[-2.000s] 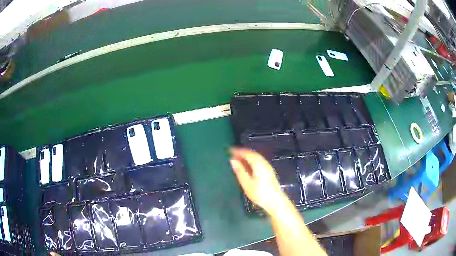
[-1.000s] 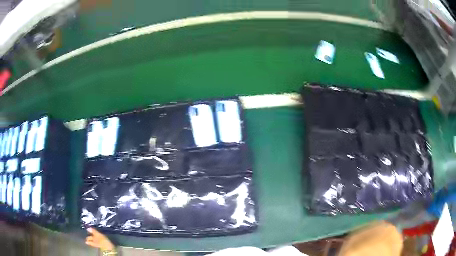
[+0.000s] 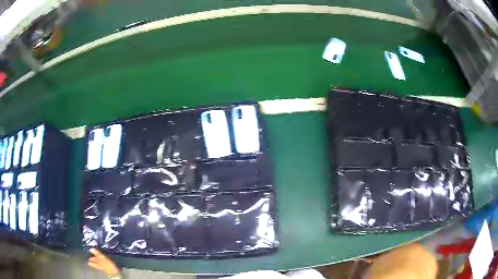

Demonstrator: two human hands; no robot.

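A black plastic tray (image 3: 188,177) lies in front of me. Two pale phone back covers stand in its upper row at the left (image 3: 112,146) and two at the right (image 3: 217,134). The lower and middle pockets show no covers, only glare. My left hand (image 3: 104,264) is small and blurred at the bottom left, beside the tray's near-left corner; whether its fingers grip the tray edge is unclear. My right hand is not recognisable; a blurred tan rounded shape (image 3: 405,262) is cut off at the bottom right.
A stack of bare black trays (image 3: 398,163) is on the right. A filled tray stack (image 3: 54,190) is on the far left. Several loose covers (image 3: 334,50) lie on the green belt (image 3: 218,71). A grey machine is at the upper right; red and blue items are at the lower right.
My view has turned left since the first frame, and my right hand has left the empty stack. My left hand has come into view at the near-left tray corner.
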